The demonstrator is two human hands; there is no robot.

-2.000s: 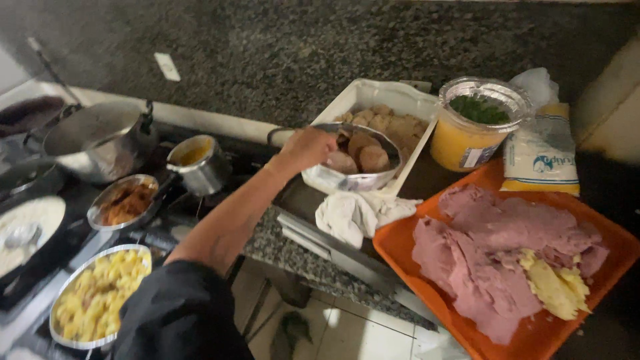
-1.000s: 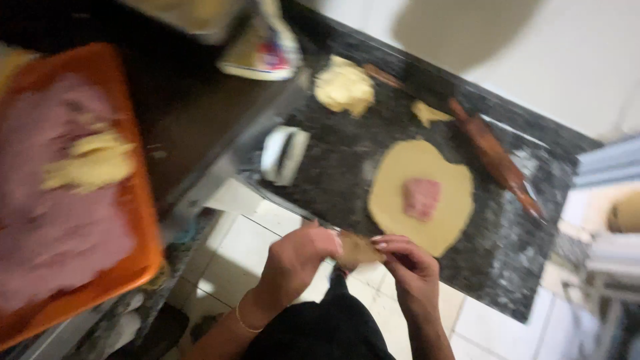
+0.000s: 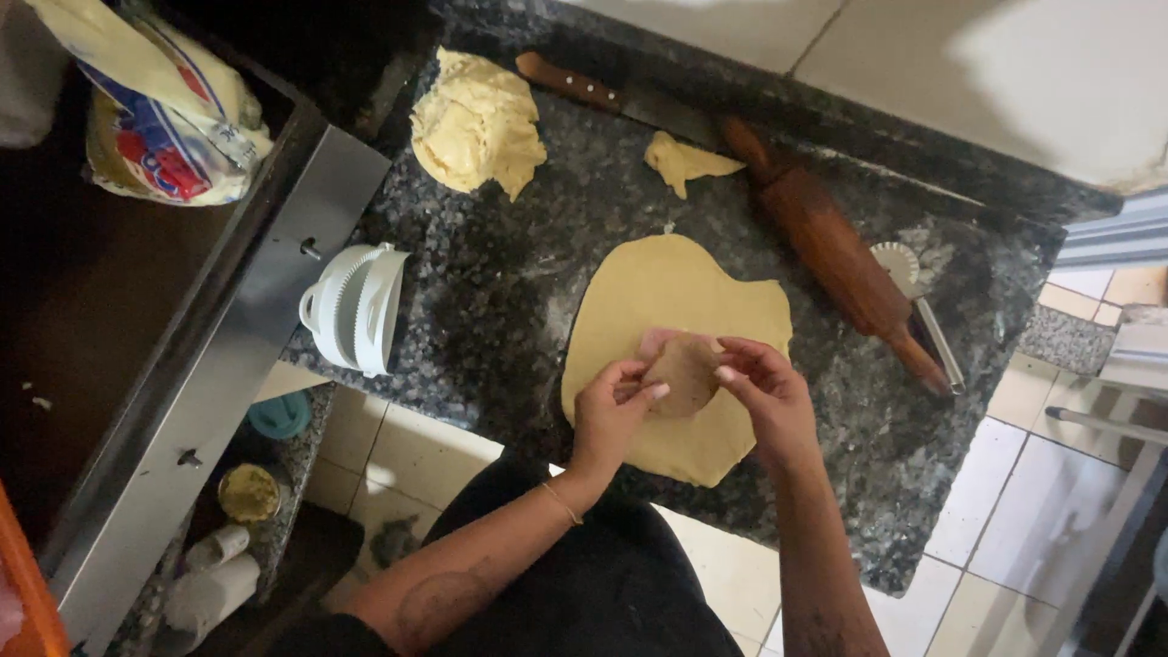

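Observation:
A brownish, flat round piece of food (image 3: 684,376) is held by its edges between both hands. My left hand (image 3: 611,415) grips its left side with thumb and fingers, and my right hand (image 3: 771,397) grips its right side. Beneath them a rolled-out sheet of yellow dough (image 3: 675,278) lies on the dark granite counter. A pink piece of filling (image 3: 659,340) rests on the dough, partly hidden behind the brown piece. To the right of the dough lies a wooden rolling pin (image 3: 835,246).
A dough lump (image 3: 479,123), a dough scrap (image 3: 684,162) and a wooden-handled knife (image 3: 570,82) are at the counter's back. A pastry wheel (image 3: 931,328) lies beside the rolling pin. White plastic dough presses (image 3: 356,310) stand at left, near the stove's metal edge (image 3: 228,365).
The view has swung from the stove and pans to the dough counter. One second ago the brown piece was nearer my body, before the dough; now both hands hold it over the dough.

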